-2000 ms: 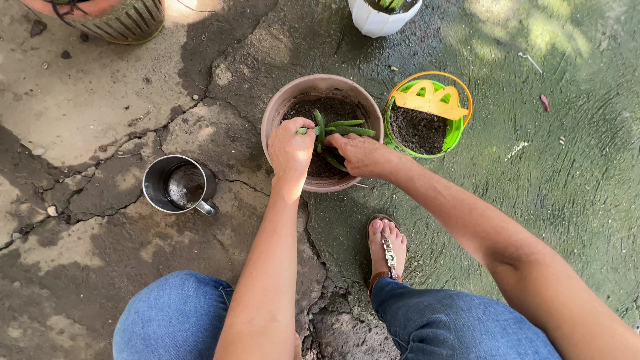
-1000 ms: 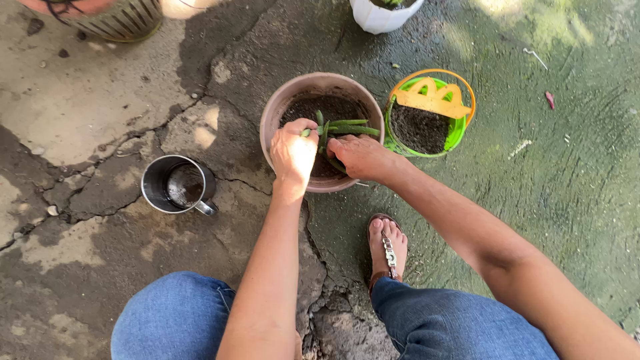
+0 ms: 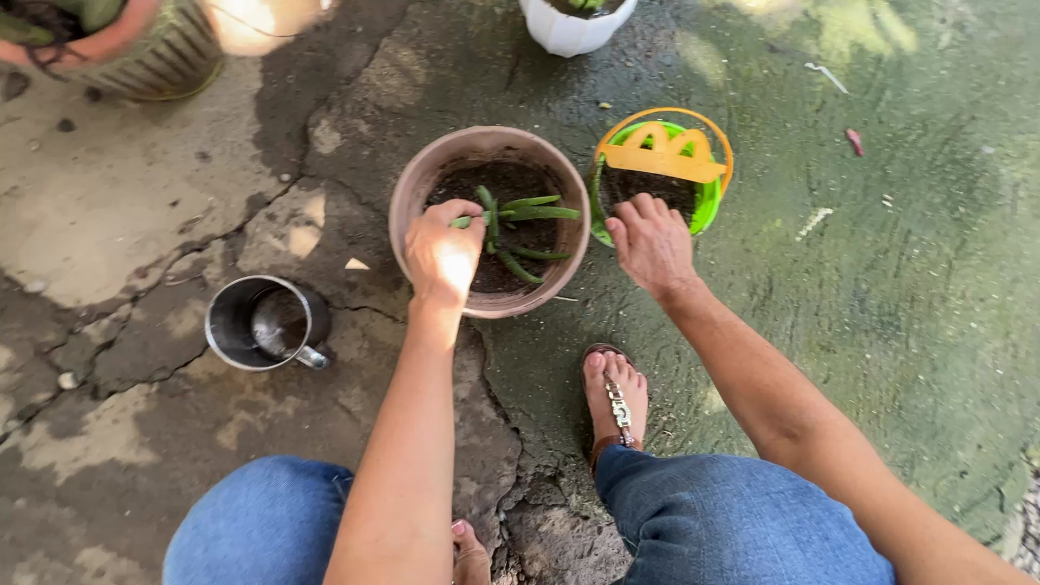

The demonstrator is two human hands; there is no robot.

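Observation:
A green succulent plant (image 3: 528, 213) with long fleshy leaves stands in soil inside a round brownish-pink pot (image 3: 573, 268). My left hand (image 3: 444, 250) reaches over the pot's left side, its fingers closed on one leaf of the plant. To the right is a small green bucket (image 3: 708, 213) of dark soil, with an orange handle and a yellow-orange arched piece across its top. My right hand (image 3: 654, 244) is at the near edge of this bucket, fingertips over the soil; whether they hold any soil cannot be seen.
On the cracked concrete at left stands a metal mug (image 3: 268, 323) with some liquid inside. A large ribbed planter (image 3: 166, 57) is at the upper left, a white pot (image 3: 577, 28) at the top. My sandalled foot (image 3: 615, 398) is below the bucket.
My right hand has left the plant in the pot and moved right to the green bucket. My left hand stays at the plant, whose leaves now show more fully.

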